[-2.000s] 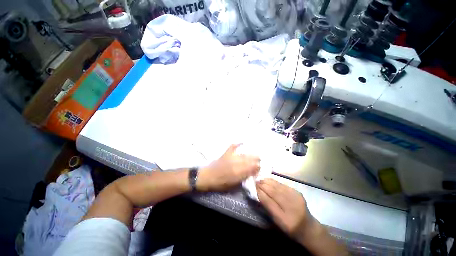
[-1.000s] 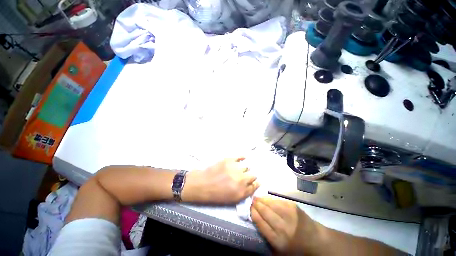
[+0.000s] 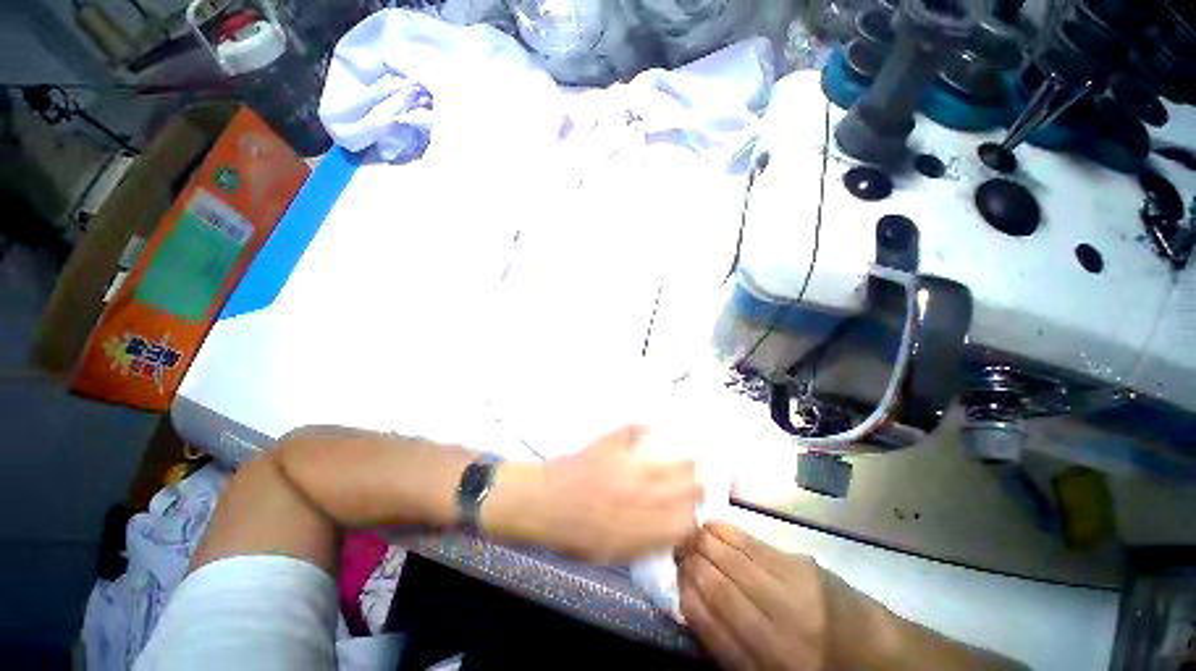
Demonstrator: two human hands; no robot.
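Note:
The white garment point(image 3: 551, 223) lies spread over the machine table, very bright, with a bunched part at the back left. My left hand point(image 3: 623, 492), with a dark watch on the wrist, holds the cloth near the table's front edge. My right hand point(image 3: 754, 596) touches it and pinches a small folded end of the cloth that hangs between the hands. The presser foot area point(image 3: 787, 406) of the sewing machine point(image 3: 1023, 282) is just behind and right of my hands. Glare hides where the cloth meets the needle.
An orange carton point(image 3: 197, 269) stands open at the left. White cloth pieces point(image 3: 158, 551) lie low at left. Clear plastic bags point(image 3: 564, 26) are behind the table. A yellow block point(image 3: 1082, 509) lies on the bed plate at right. A printed scale runs along the table's front edge.
The view has moved closer and turned since the first frame, so the machine head looks larger. Both hands stay together on the folded cloth end, with only small shifts.

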